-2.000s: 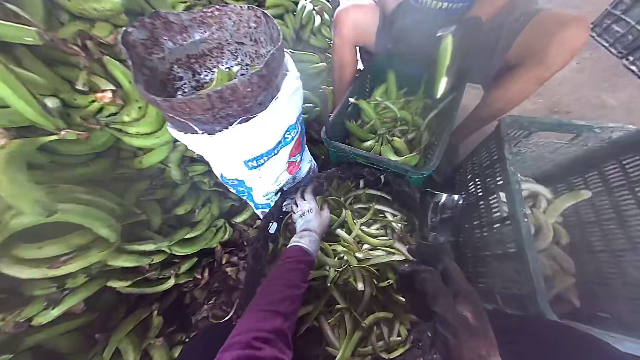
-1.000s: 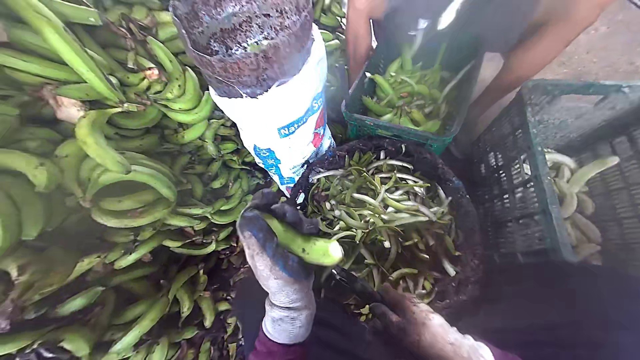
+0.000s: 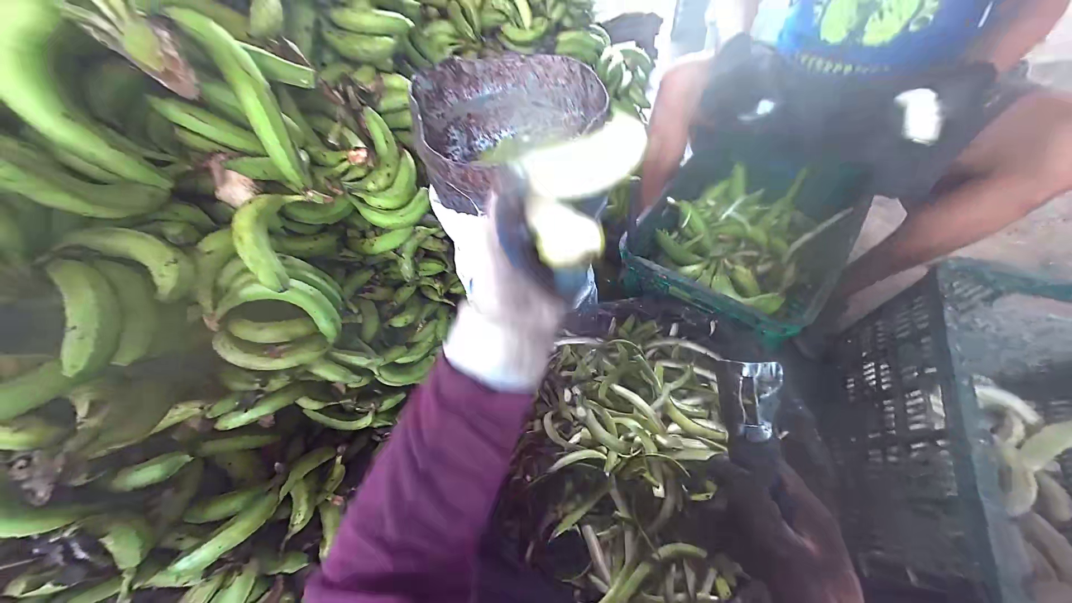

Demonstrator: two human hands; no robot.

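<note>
My left hand [image 3: 519,285], in a pale glove with dark fingers, is raised in front of a rusty metal container [image 3: 511,100] and is shut on a pale, blurred plantain [image 3: 586,159]. A second pale end shows by the fingers; whether it is the same fruit I cannot tell. My right hand [image 3: 796,528], dark and blurred at lower right, is shut on a tool with a shiny metal head [image 3: 758,398], probably a peeler. Between and below the hands lies a dark tub's heap of green and whitish peels [image 3: 628,419].
Green plantains [image 3: 276,310] are piled across the left side. Beneath the metal container stands a white sack [image 3: 456,243]. A green crate of plantain peels [image 3: 712,293] stands before a seated person [image 3: 871,109]. At right, a dark crate [image 3: 963,402] sits beside pale peeled plantains [image 3: 1038,469].
Since one second ago, my left hand has risen from beside the peel tub to the metal container. The plantain in that hand was green then and now looks pale. My right hand has moved right.
</note>
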